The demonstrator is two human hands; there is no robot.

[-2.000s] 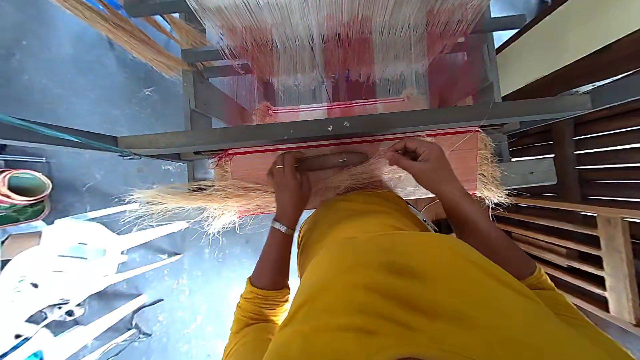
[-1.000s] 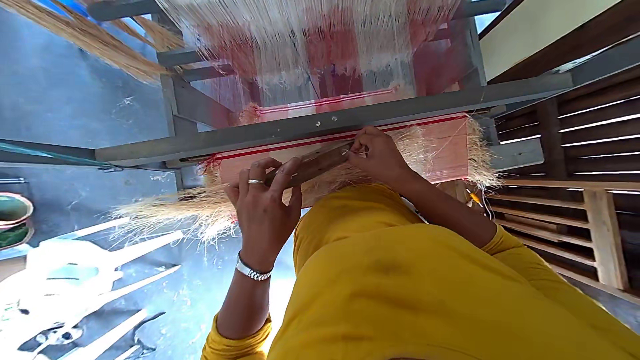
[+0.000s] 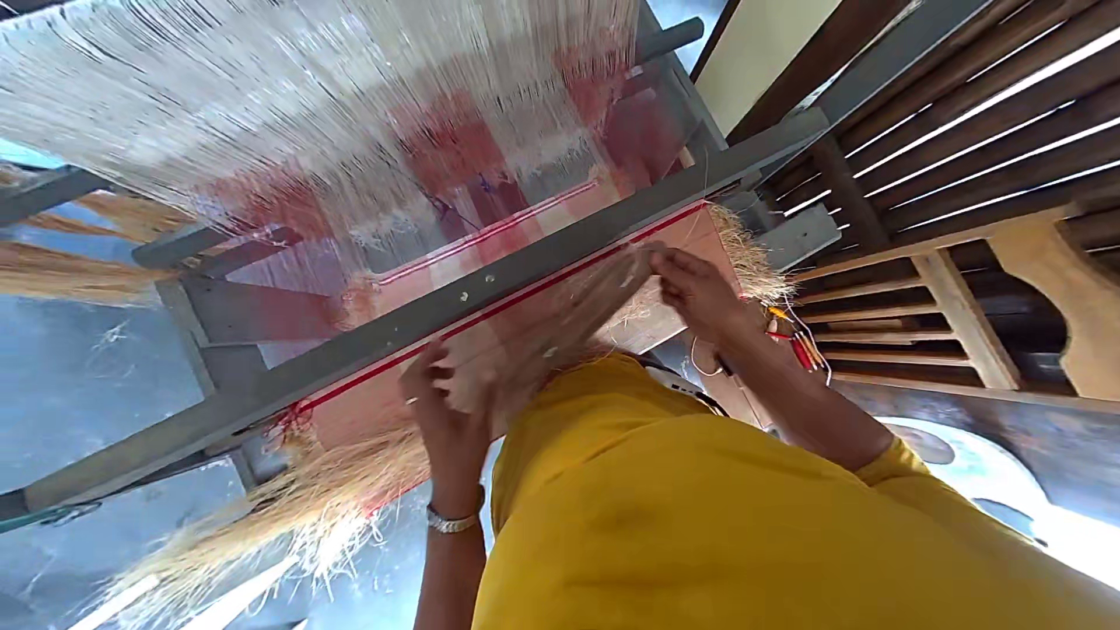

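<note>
A brown wooden weaving shuttle [image 3: 595, 308], blurred, lies slantwise over the pale red woven cloth [image 3: 350, 407] in front of the loom's grey beam. My right hand [image 3: 700, 293] has its fingertips bunched at the shuttle's upper right end; any fibre between them is too fine to make out. On the shuttle's other side, my left hand [image 3: 451, 407] is over the cloth with fingers apart and bent, a ring on one finger. Beyond the grey wooden beam [image 3: 490, 284], pale and red warp threads [image 3: 350, 114] stretch away.
Loose straw-coloured fibres [image 3: 350, 472] hang from the cloth's left edge, and a shorter fringe [image 3: 748, 254] from its right edge. A slatted wooden bench [image 3: 962, 315] stands at the right, with small red and yellow handled things [image 3: 801, 350] near it. My yellow shirt fills the lower middle.
My left hand was round the shuttle a second ago and is now off it, fingers spread. The shuttle has turned to a steeper slant. The view has tilted and moved right.
</note>
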